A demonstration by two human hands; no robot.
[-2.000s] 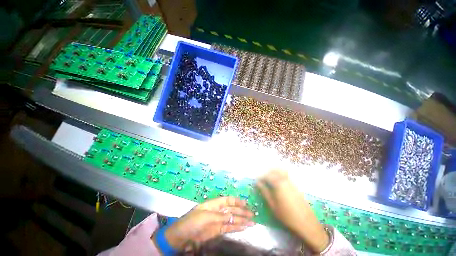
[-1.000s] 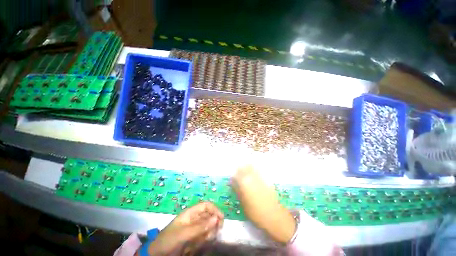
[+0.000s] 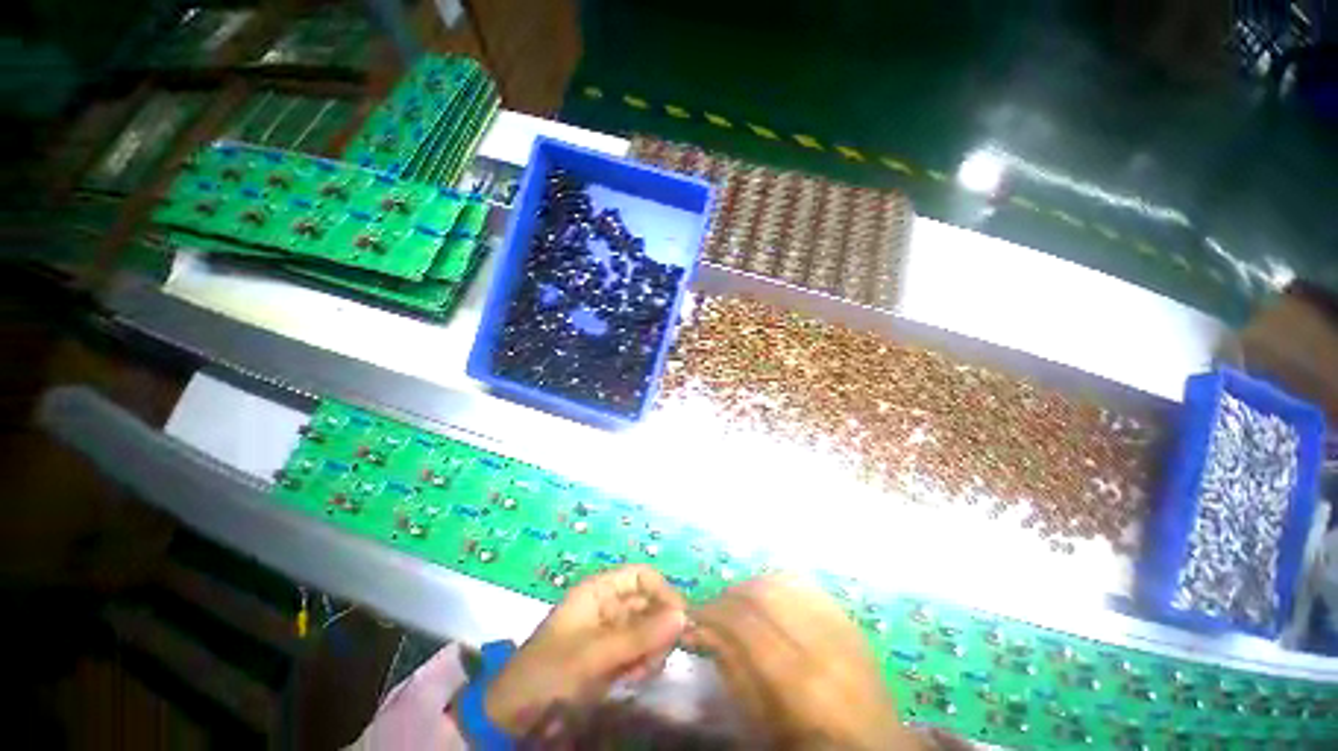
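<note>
A long green circuit board panel (image 3: 426, 492) with rows of small parts lies in the rail in front of me. My left hand (image 3: 594, 646), with a blue wrist strap (image 3: 481, 701), is over the board's near edge with its fingers curled. My right hand (image 3: 792, 660) is beside it, and the fingertips of both hands meet or nearly meet. Whether anything small is between the fingers cannot be told. Loose copper-brown components (image 3: 910, 411) are spread beyond the board. A second green board panel (image 3: 1057, 682) runs on at the right.
A blue bin of dark components (image 3: 484, 330) stands left of the spread; a blue bin of silvery parts (image 3: 1178, 506) stands at the right. Stacked green panels (image 3: 294, 213) are at the far left. A brown block of parts in rows (image 3: 814, 228) lies behind the spread.
The view has tilted and shifted since one second ago. My right hand has come down and left from over the board to meet my left hand's fingertips.
</note>
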